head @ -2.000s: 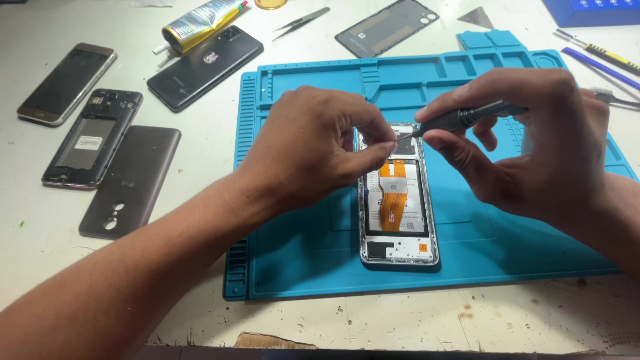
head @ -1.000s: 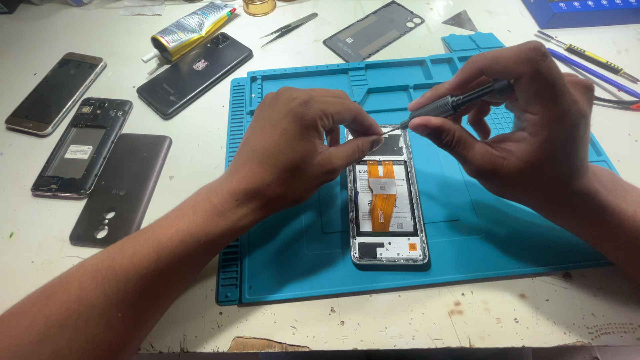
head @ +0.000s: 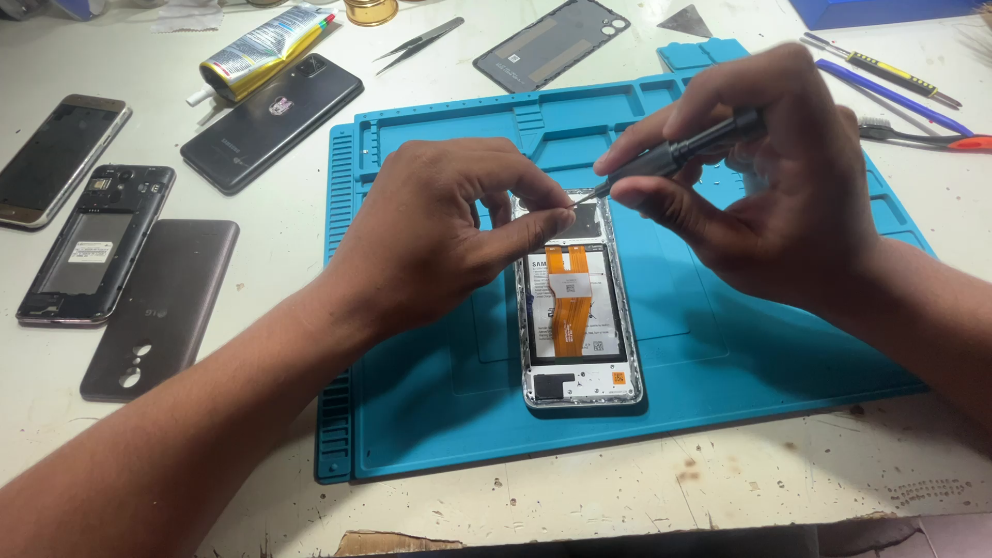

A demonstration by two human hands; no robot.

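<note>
An opened smartphone (head: pixel 577 380) lies on a teal silicone repair mat (head: pixel 666 403), its battery and orange flex cables (head: pixel 572 310) exposed. My right hand (head: pixel 775 178) grips a dark precision screwdriver (head: pixel 659 160) that slants down to the left, above the phone's upper part. At the screwdriver's thin tip, the thumb and index finger of my left hand (head: pixel 457 225) are pinched together. Whether a screw sits between those fingertips cannot be seen. Both hands are over the phone, and my left fingers cover its upper left corner.
Left of the mat lie a gold-edged phone (head: pixel 62 159), an opened black phone (head: pixel 97 240) and a brown back cover (head: pixel 159 310). Behind it are a black phone (head: pixel 271 120), a glue tube (head: pixel 267 50), tweezers (head: pixel 422 44) and a grey back cover (head: pixel 552 45). A toothbrush (head: pixel 922 139) lies at right.
The screwdriver's tip has stayed by my left fingertips, while its handle has changed its slant a little. The phone and the mat have not plainly moved.
</note>
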